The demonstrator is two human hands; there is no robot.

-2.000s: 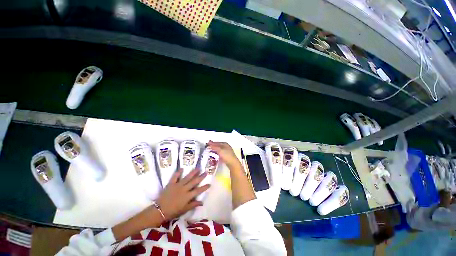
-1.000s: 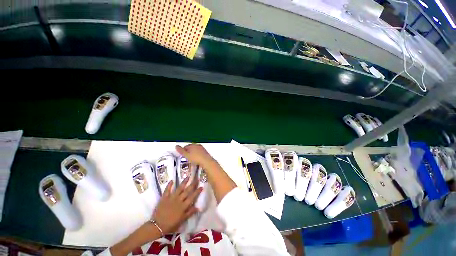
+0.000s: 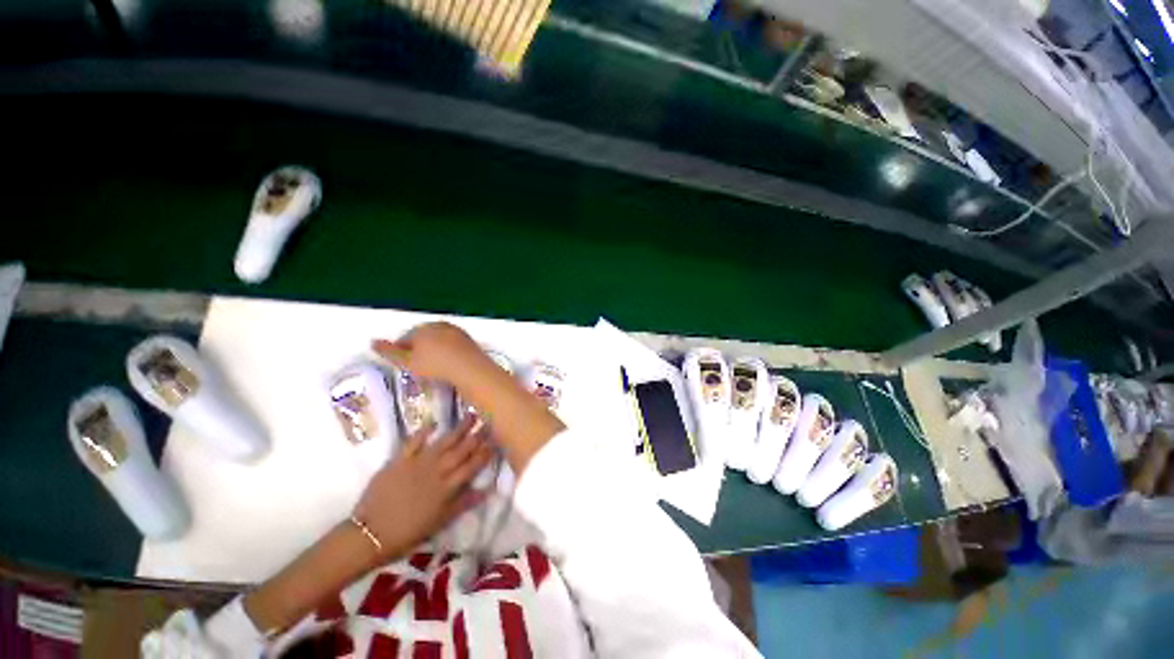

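Note:
Several white handheld devices lie in a row on the white work sheet (image 3: 277, 515). The leftmost device of the row (image 3: 362, 409) shows its gold display. My right hand (image 3: 444, 361) is at the head of the second device (image 3: 419, 402), its fingertips at the display end. My left hand (image 3: 422, 487) lies spread over the handles of the middle devices, fingers apart. My right forearm crosses over the third device and hides most of it. The rightmost device of the row (image 3: 546, 382) shows only its head. Whether either hand grips a device is hard to see.
Two devices (image 3: 193, 393) lie at the left. A smartphone (image 3: 664, 426) lies on white paper to the right, beside a fanned row of devices (image 3: 776, 431). The green conveyor (image 3: 554, 245) behind carries one device (image 3: 276, 224) and several at far right. A blue bin (image 3: 1079, 431) stands right.
My right hand has moved left along the row, from the rightmost device to the second one. My left hand has shifted slightly left. The view has tilted, and the conveyor device now appears further right.

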